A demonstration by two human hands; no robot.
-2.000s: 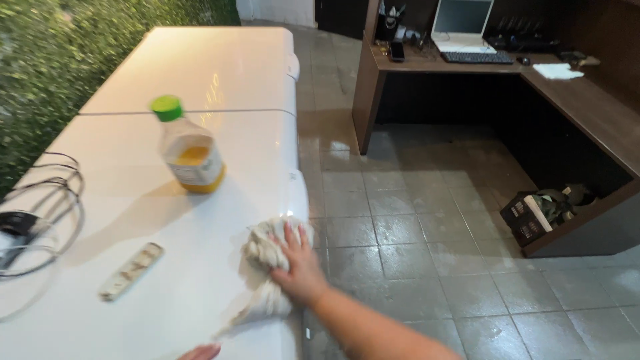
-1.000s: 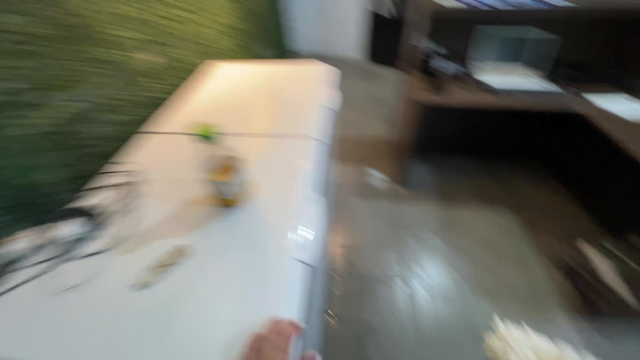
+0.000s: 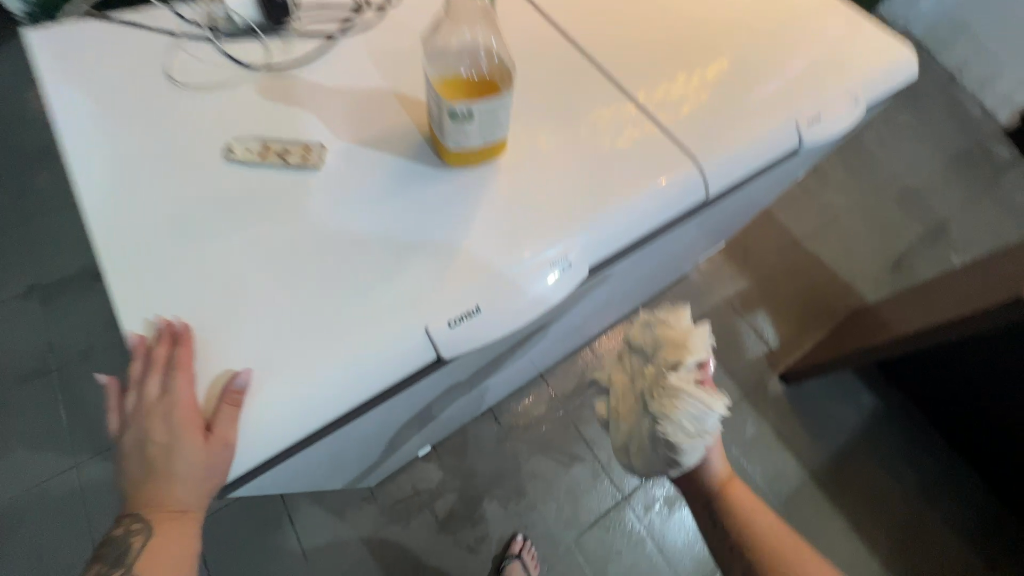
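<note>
My right hand [image 3: 706,448] holds a bunched, off-white cloth [image 3: 660,388] in the air beside the front of a white Consul chest freezer [image 3: 320,256]; the cloth hides most of its fingers. My left hand [image 3: 172,408] lies with fingers spread on the lid's near left corner and holds nothing. On the lid stands a clear bottle [image 3: 470,104] with a label and some yellow-orange liquid in it. Left of the bottle lies a pale, stained power strip [image 3: 276,153].
Tangled cables [image 3: 312,36] lie at the lid's back left. A seam [image 3: 624,92] divides the two lids. Below is a grey tiled floor [image 3: 496,488] with wet-looking patches, and a sandaled foot [image 3: 520,556]. A dark brown desk panel [image 3: 904,312] is at the right.
The cloth was on the lid under my right hand two seconds ago; now it is held off the lid, over the floor. My left hand has come fully into view. The view has turned strongly.
</note>
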